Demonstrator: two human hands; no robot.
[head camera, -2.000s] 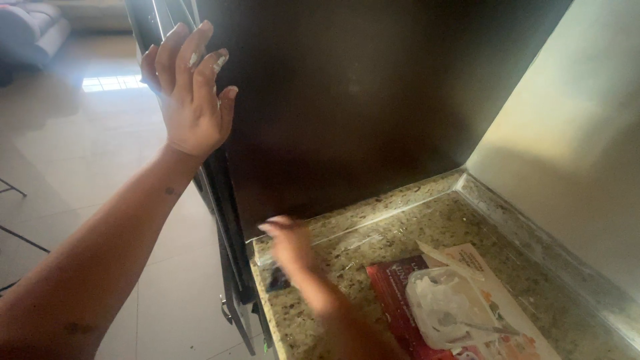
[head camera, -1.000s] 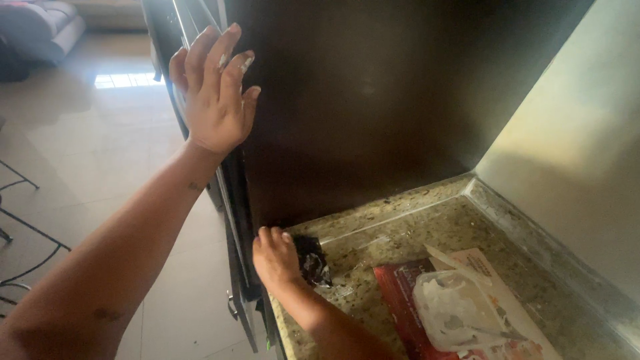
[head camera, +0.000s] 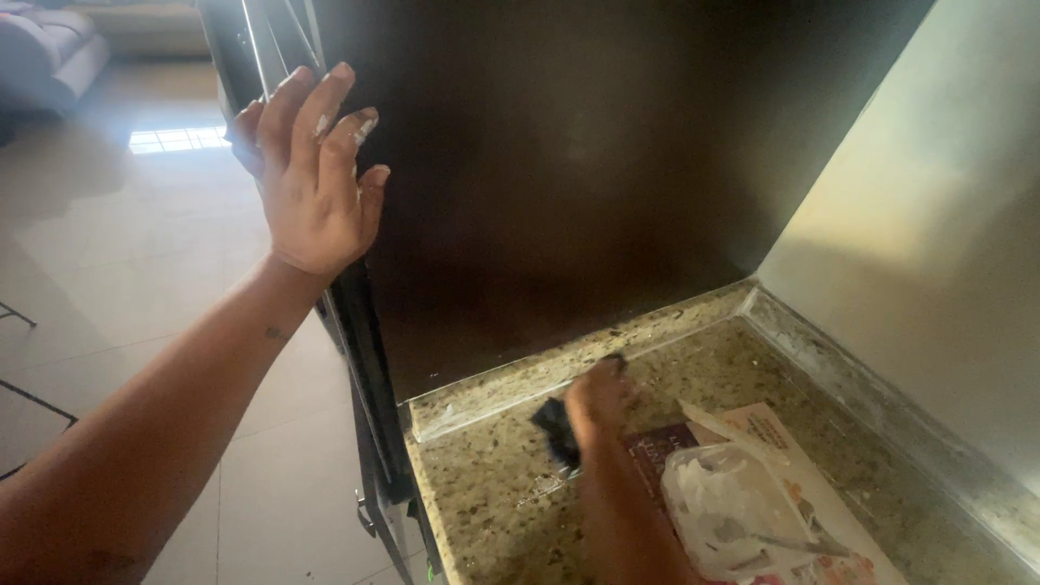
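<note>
My left hand (head camera: 321, 179), with white paste on its fingers, is raised with the fingers spread against the front edge of a dark panel (head camera: 569, 179); it holds nothing. Blurred by motion, my right hand (head camera: 600, 398) grips a dark cloth (head camera: 556, 431) on the speckled granite countertop (head camera: 487, 504), close to the low granite backsplash (head camera: 504, 382). A white line runs along the joint there. Right of that hand, a clear plastic tub (head camera: 735, 508) of white paste with a flat tool (head camera: 800, 540) in it stands on a printed sheet (head camera: 837, 520).
A pale wall (head camera: 918, 268) with a white-smeared skirting (head camera: 877, 382) rises on the right. At the left are the tiled floor (head camera: 146, 390), a sofa (head camera: 49, 57) and thin dark metal legs (head camera: 36, 398). A handle (head camera: 366, 516) projects below the counter's left end.
My right hand has moved with the dark cloth from the counter's left end toward the right along the backsplash. My left hand stays raised at the panel's edge.
</note>
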